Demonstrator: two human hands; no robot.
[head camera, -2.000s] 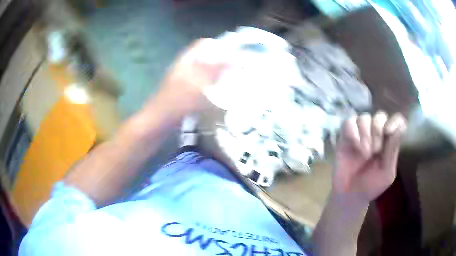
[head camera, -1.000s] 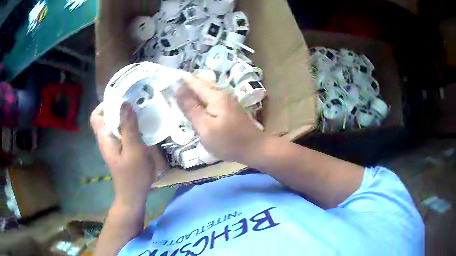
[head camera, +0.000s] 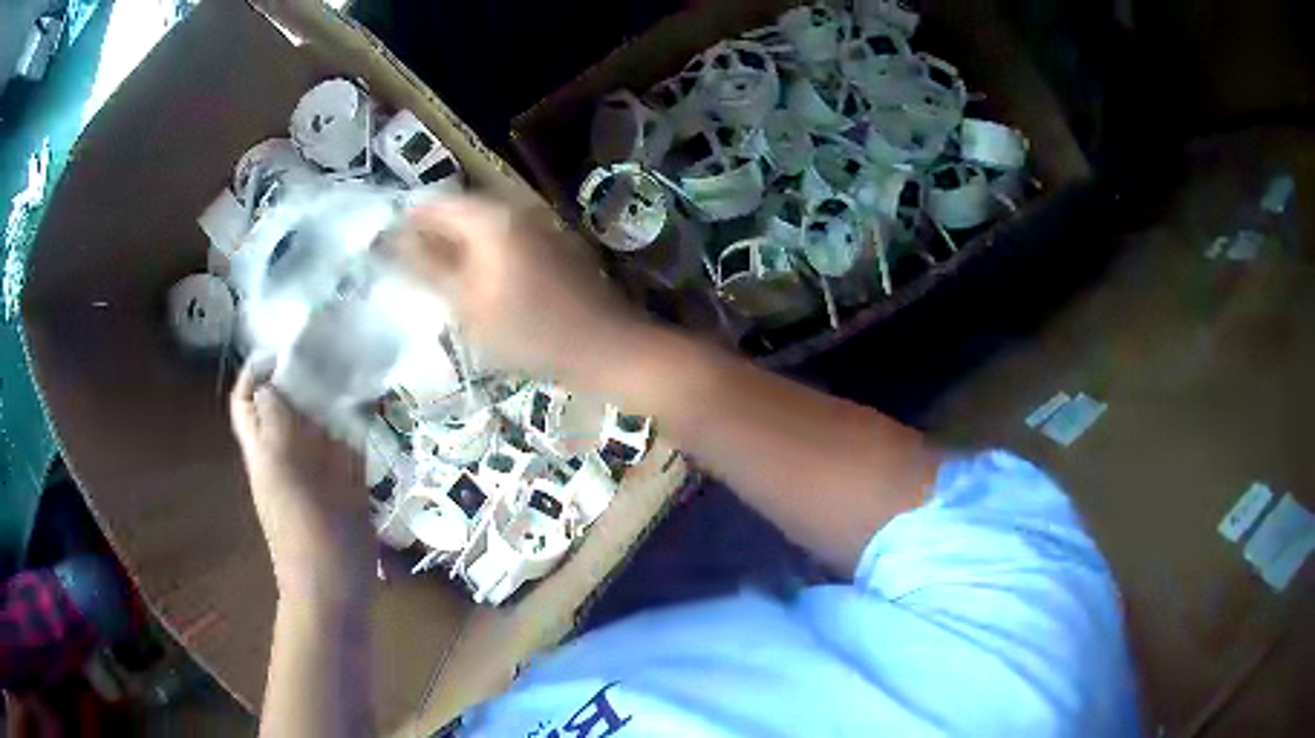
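A white plastic housing (head camera: 325, 296), blurred, is held above the large open carton (head camera: 123, 375) at the left. My left hand (head camera: 296, 447) grips its lower left side. My right hand (head camera: 483, 267) is at its upper right side; it is blurred and its fingertips are partly hidden, but it appears to hold the housing too. Loose white housings (head camera: 498, 526) with black square panels lie in the carton below and around the held one.
A second carton (head camera: 1060, 152) at the upper right holds similar white housings (head camera: 837, 231) with thin sticks. Small pale flat pieces (head camera: 1276, 541) lie at the far right. Part of a person's checked clothing (head camera: 51, 620) shows at the lower left.
The view has turned, so the large carton now lies further left and the second carton nearer the middle. Both hands are still at the white housing, now more blurred.
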